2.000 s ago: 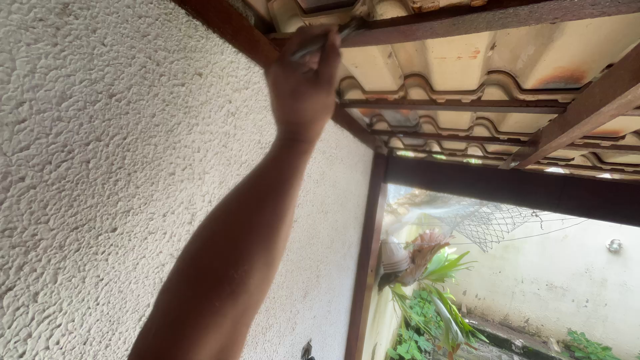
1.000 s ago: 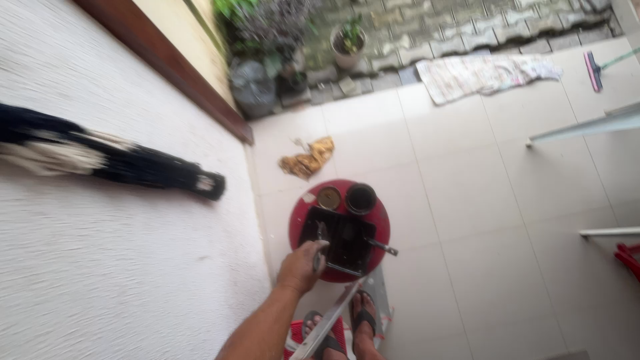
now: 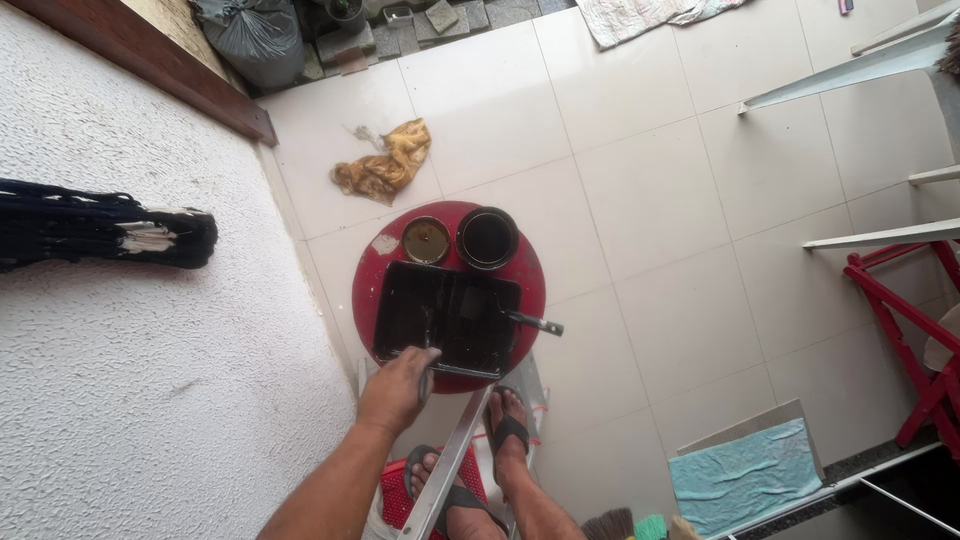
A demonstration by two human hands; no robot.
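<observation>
My left hand (image 3: 397,386) is closed around the handle of a thin paintbrush (image 3: 427,324), whose far end is over the left part of a black paint tray (image 3: 510,296). The tray holds dark paint and rests on a round red stool (image 3: 365,281). A second painting tool with a black handle (image 3: 541,324) lies across the tray's right rim; its head is hard to make out. Behind the tray stand an open can of dark paint (image 3: 487,238) and a round lid or shallow tin (image 3: 426,240) with brownish contents. My right hand is out of view.
A metal ladder rail (image 3: 450,465) runs between my sandalled feet (image 3: 510,427). A textured white wall (image 3: 187,375) rises at left, with a dark mop-like bundle (image 3: 105,229) before it. A stained cloth (image 3: 386,161) lies behind the stool. White furniture legs (image 3: 885,234) and a red folding frame (image 3: 900,322) stand right.
The view has swung from the roof tiles down to the floor. My left hand, earlier up at a roof beam with a tool, is now down at the paint tray.
</observation>
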